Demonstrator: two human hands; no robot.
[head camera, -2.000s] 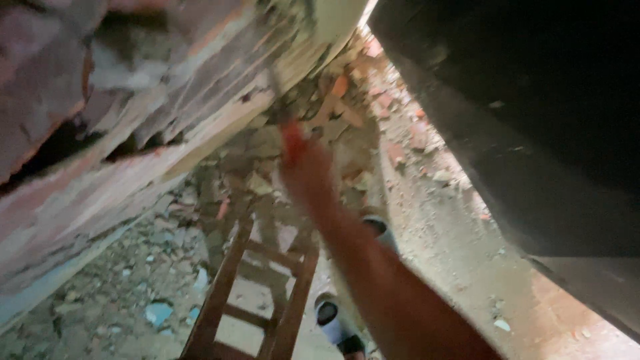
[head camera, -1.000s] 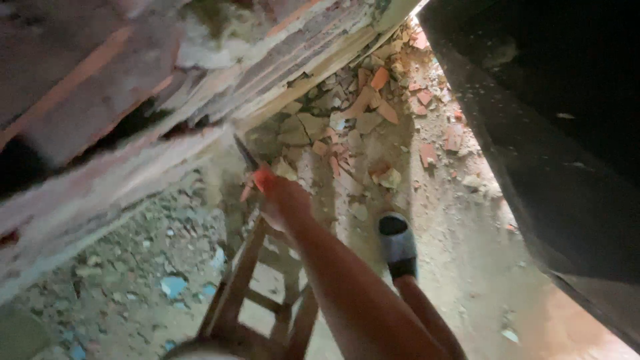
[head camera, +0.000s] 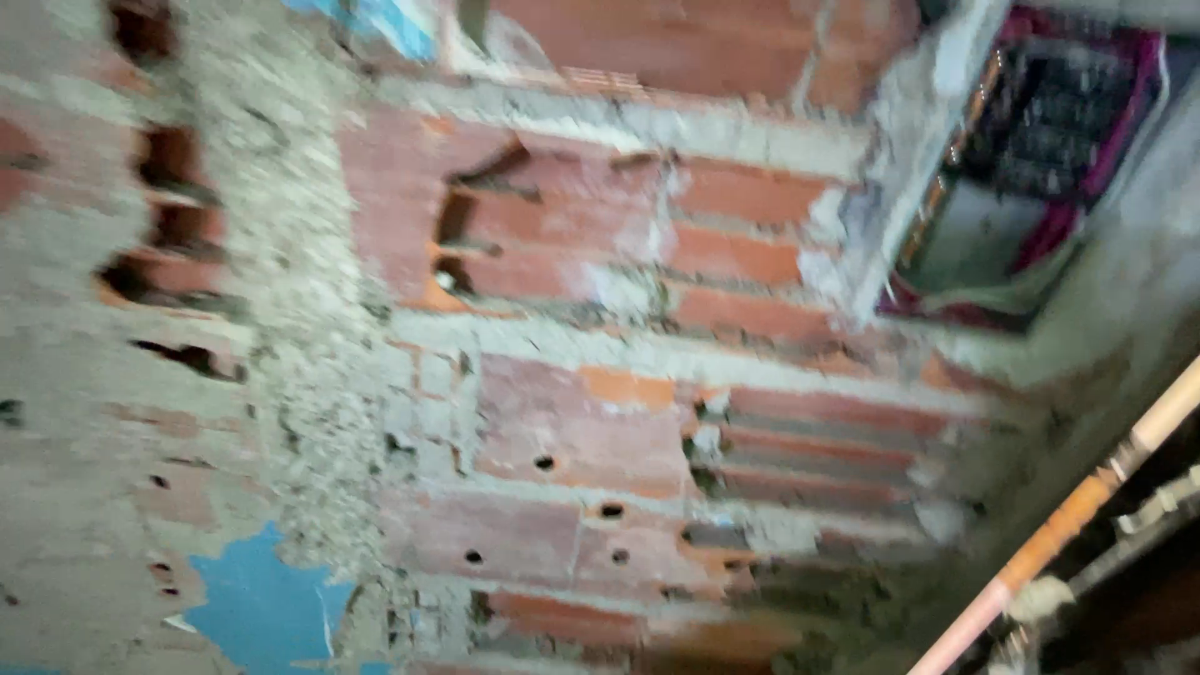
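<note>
Neither of my hands shows in the head view now. A wall of hollow red bricks (head camera: 581, 422) fills most of it, with pale mortar (head camera: 619, 352) between the courses. Several bricks are broken, and their hollow cells show. A rough band of grey mortar (head camera: 291, 281) runs down the left part of the wall. A patch of blue paint (head camera: 267, 600) remains at the lower left. The picture is blurred.
At the upper right, a recessed box (head camera: 975, 230) in the wall holds dark parts and purplish tubing or cable. An orange and pale pipe (head camera: 1059, 525) slants across the lower right, with a smaller grey pipe (head camera: 1125, 544) beside it.
The view has swung far, from the rubble floor and wooden ladder to the brick wall. The hand with the red-handled tool, seen in both earlier frames, is out of sight.
</note>
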